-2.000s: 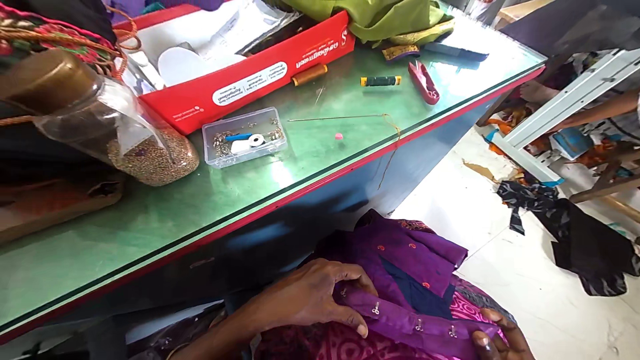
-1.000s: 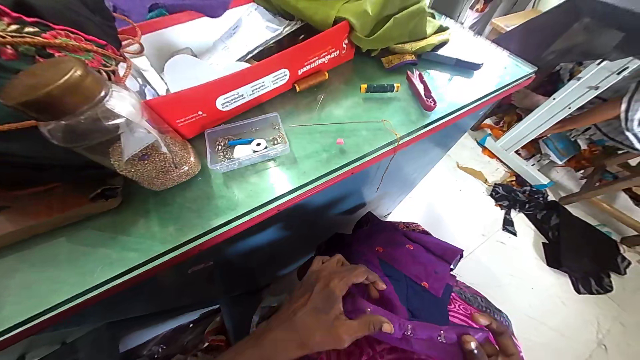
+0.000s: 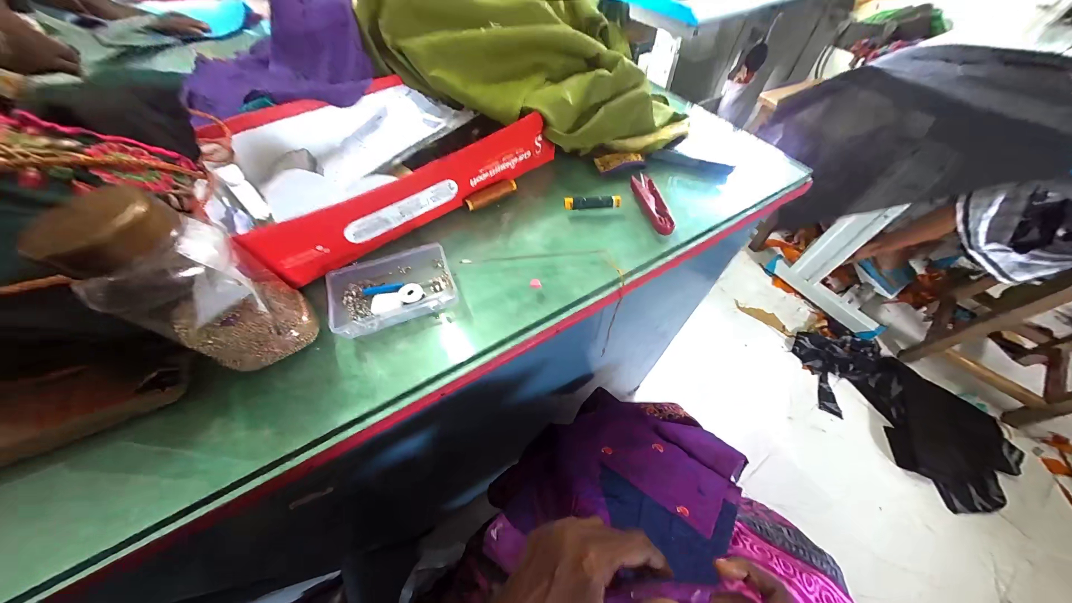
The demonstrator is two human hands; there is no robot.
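A purple garment (image 3: 653, 469) with small orange motifs and a dark blue inner part lies low in the view, over pink patterned cloth (image 3: 783, 544). My left hand (image 3: 586, 561) grips its lower fold, and my right hand (image 3: 749, 578) pinches the same fold close by; the frame's bottom edge cuts off both. On the glass-topped table stands an open clear plastic box (image 3: 392, 291) with small metal fasteners, a blue item and a white bobbin. Right of it lie a threaded needle (image 3: 536, 255), a pink bit (image 3: 535, 285), a dark thread spool (image 3: 592, 203) and red thread snips (image 3: 653, 204).
A red carton (image 3: 394, 205) with an orange-brown spool (image 3: 491, 195) beside it, green cloth (image 3: 502, 63) and a jar of beads (image 3: 243, 318) occupy the table (image 3: 251, 444). Another person's hand (image 3: 33, 42) shows top left. Black cloth (image 3: 930, 427) lies on the floor.
Both hands and the held fold have moved down toward the frame's bottom edge. The row of metal fasteners seen on the fold earlier is now out of sight. The view has tilted up.
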